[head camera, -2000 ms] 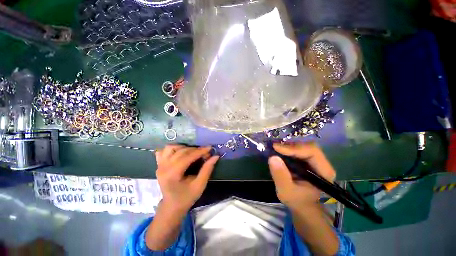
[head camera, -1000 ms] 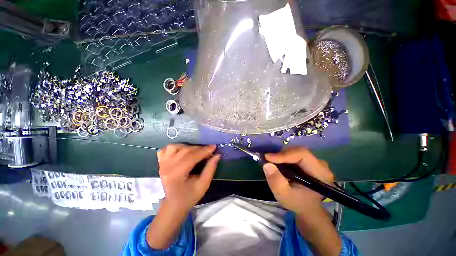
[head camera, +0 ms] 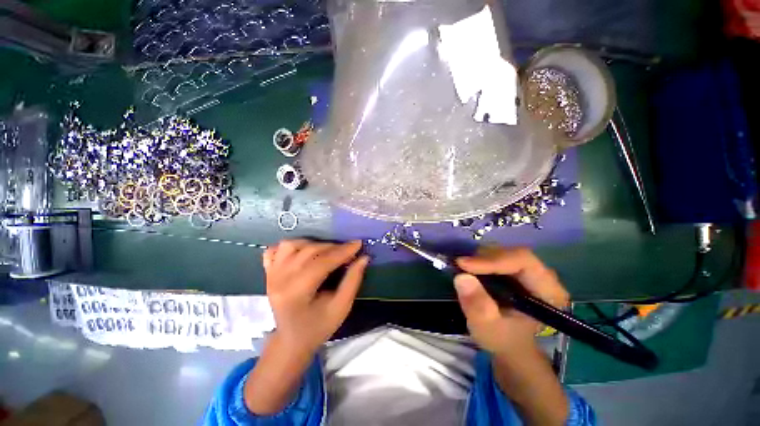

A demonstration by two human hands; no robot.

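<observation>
My right hand [head camera: 508,295] holds the soldering iron [head camera: 575,326] by its black handle. Its thin metal tip points left to small bits [head camera: 390,240] on the purple mat [head camera: 350,225]. My left hand [head camera: 312,283] has its thumb and fingertips near each other at the mat's front edge. The thin silvery solder wire [head camera: 183,238] runs from the left box to my left fingers, which hold it. Whether these fingers also hold a ring part is hidden. Small dark and gold components [head camera: 529,206] lie scattered at the right of the mat.
The translucent hood [head camera: 417,125] stands over the mat. A round dish [head camera: 583,91] and tweezers [head camera: 633,170] are right of it. Separate rings [head camera: 287,220] and a pile of ring parts [head camera: 150,170] lie left. A silvery box [head camera: 42,241] sits far left, printed sheets [head camera: 158,316] at the front.
The iron's tip moved left and away from the hood's rim, then my right hand shifted slightly right with the iron. My left hand has stayed nearly still.
</observation>
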